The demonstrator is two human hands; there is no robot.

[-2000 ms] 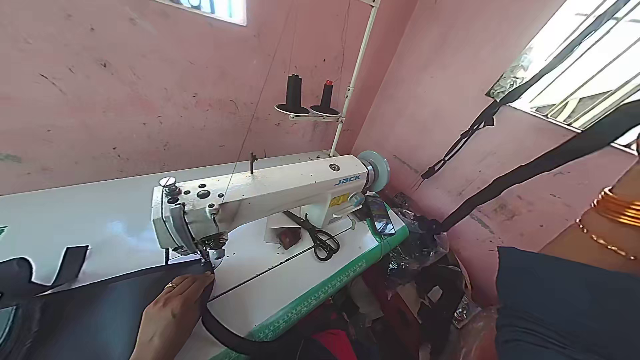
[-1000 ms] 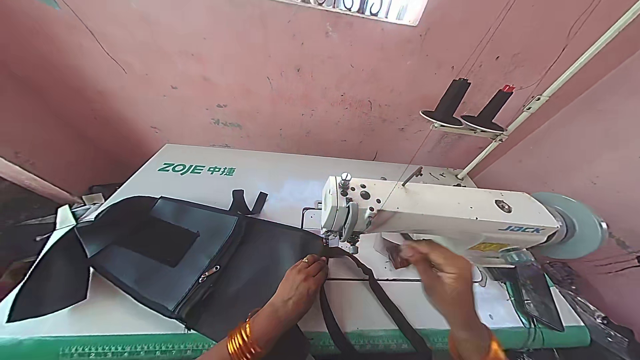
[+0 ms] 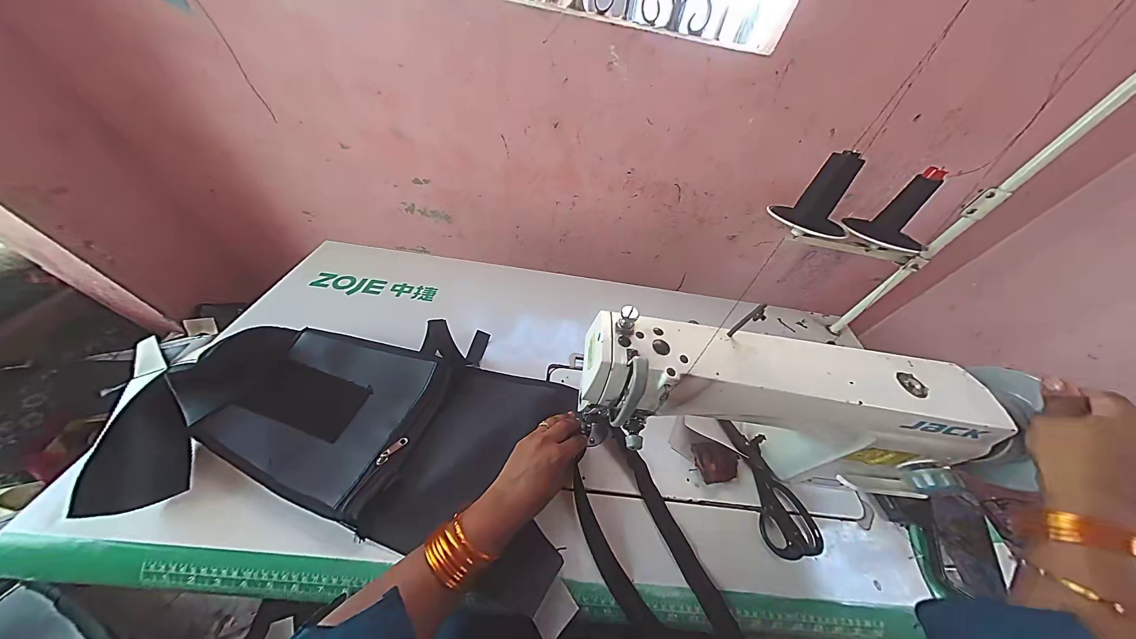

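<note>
A white Jack sewing machine (image 3: 799, 382) stands on the table. Black fabric bag panels (image 3: 479, 435) with a zipper (image 3: 390, 450) lie left of its needle area, one edge reaching under the presser foot. My left hand (image 3: 546, 457) pinches the fabric edge beside the presser foot, fingertips partly hidden by the machine head. Black binding strips (image 3: 666, 524) run from there over the table's front edge. My right hand (image 3: 1078, 435), blurred, is at the handwheel (image 3: 1007, 417) on the machine's right end; its fingers touch the wheel's rim.
Black-handled scissors (image 3: 785, 524) lie under the machine arm near a dark reddish-brown object (image 3: 714, 461). Two black thread cones (image 3: 825, 191) stand on a rack behind. A green measuring strip (image 3: 266, 577) lines the white table's front edge. A phone-like dark object (image 3: 967, 541) lies at the right.
My right hand has moved right, from in front of the machine arm to the handwheel. My left hand remains by the presser foot. The view has swung left since the oldest frame.
</note>
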